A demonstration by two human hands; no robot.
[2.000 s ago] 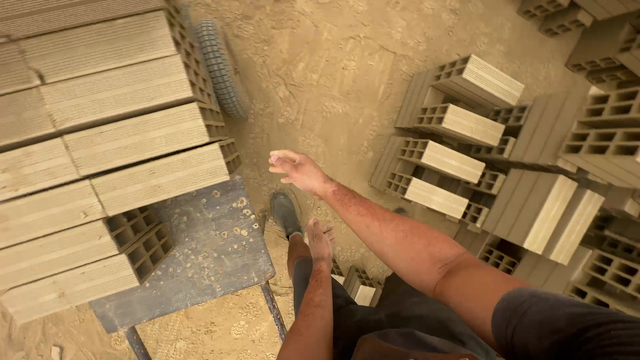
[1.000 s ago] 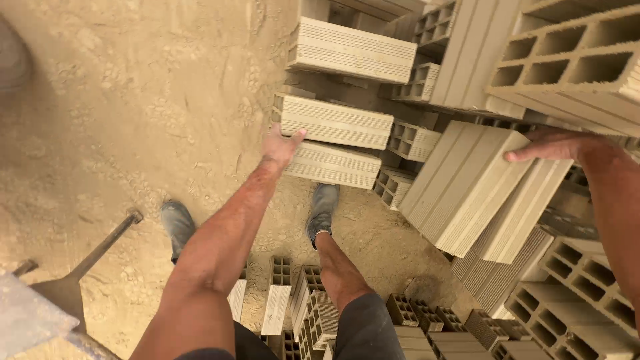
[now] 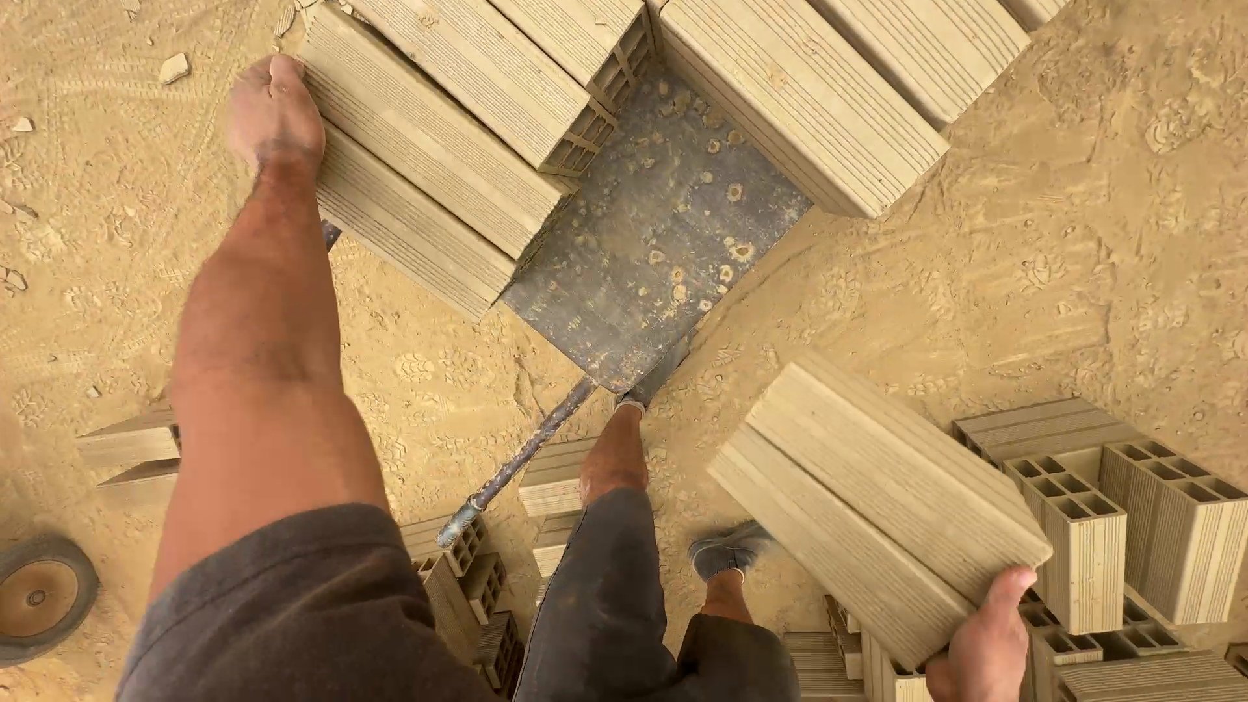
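Observation:
My left hand (image 3: pixel 278 112), at the upper left, grips the outer end of two ribbed hollow clay blocks (image 3: pixel 419 166) lying side by side. Their other ends reach the edge of a dark metal platform (image 3: pixel 653 224), beside more blocks (image 3: pixel 478 68) on it. At the lower right, my right hand (image 3: pixel 985 634) holds another pair of hollow blocks (image 3: pixel 877 487) by the near end, thumb on top. This pair is tilted and off the platform. The fingers of both hands are partly hidden by the blocks.
More blocks (image 3: pixel 799 88) lie at the platform's upper right. A metal bar (image 3: pixel 517 463) slants from its near corner. Stacked hollow blocks (image 3: pixel 1072 546) stand at the lower right, others (image 3: pixel 463 585) near my legs. A wheel (image 3: pixel 37 597) is at the lower left, on sandy ground.
The view has swung from the block stacks to the metal platform. My right hand, earlier on a pair of stacked blocks, now holds a pair away from the stack. My left hand is now beside the platform's blocks.

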